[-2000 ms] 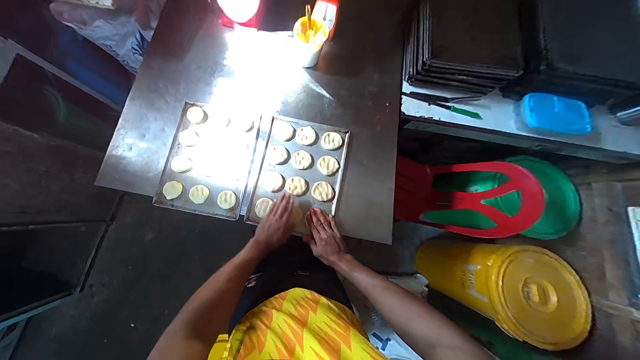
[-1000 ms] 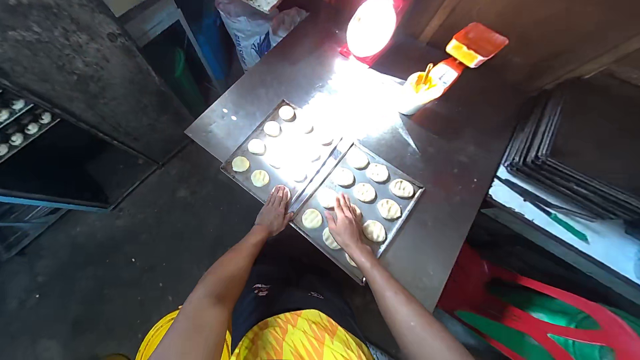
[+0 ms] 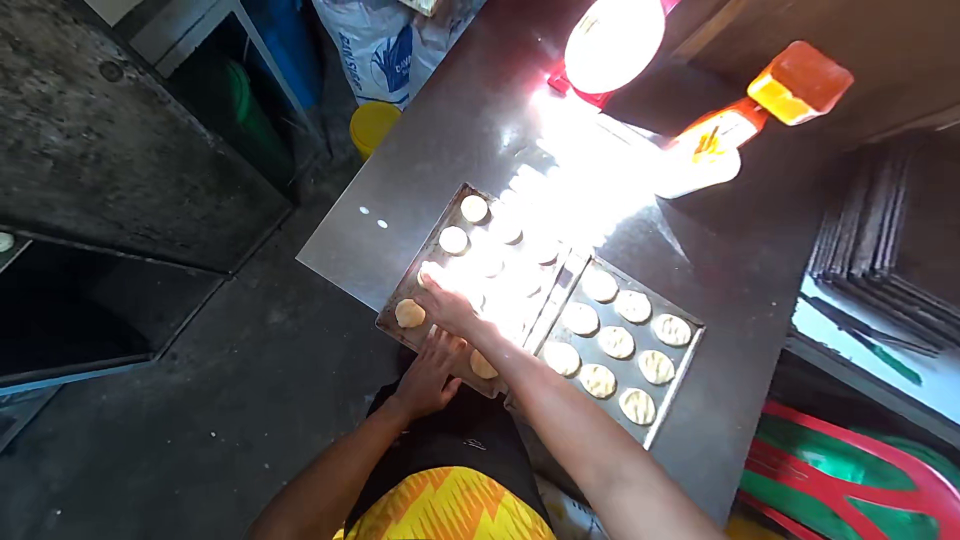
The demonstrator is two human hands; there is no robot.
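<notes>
Two metal baking trays lie side by side on a metal-topped table. The left tray (image 3: pixel 391 307) carries rows of round dough pieces, partly washed out by glare. My right hand (image 3: pixel 448 306) reaches across it, fingertips at a dough piece (image 3: pixel 425 274) near its left edge. Close below, my left hand (image 3: pixel 433 369) rests at the tray's near edge, fingers over the dough there, which is partly hidden. Another round of dough (image 3: pixel 409 313) sits at the left corner. The right tray (image 3: pixel 679 384) bears flat dough rounds with ridged tops (image 3: pixel 616 342), and neither hand touches it.
A bright lamp (image 3: pixel 615 45), a white container (image 3: pixel 697 169) and an orange-lidded container (image 3: pixel 801 82) stand at the table's back. Stacked dark trays (image 3: pixel 862 225) and a green-handled knife (image 3: pixel 885 358) are at right, above a red plastic chair (image 3: pixel 847 480). Sacks (image 3: pixel 375 52) and a yellow bucket (image 3: pixel 373 127) stand beyond the table.
My right hand has moved from the right tray to the left tray's left side. My left hand remains by the left tray's near edge. The view has swung left.
</notes>
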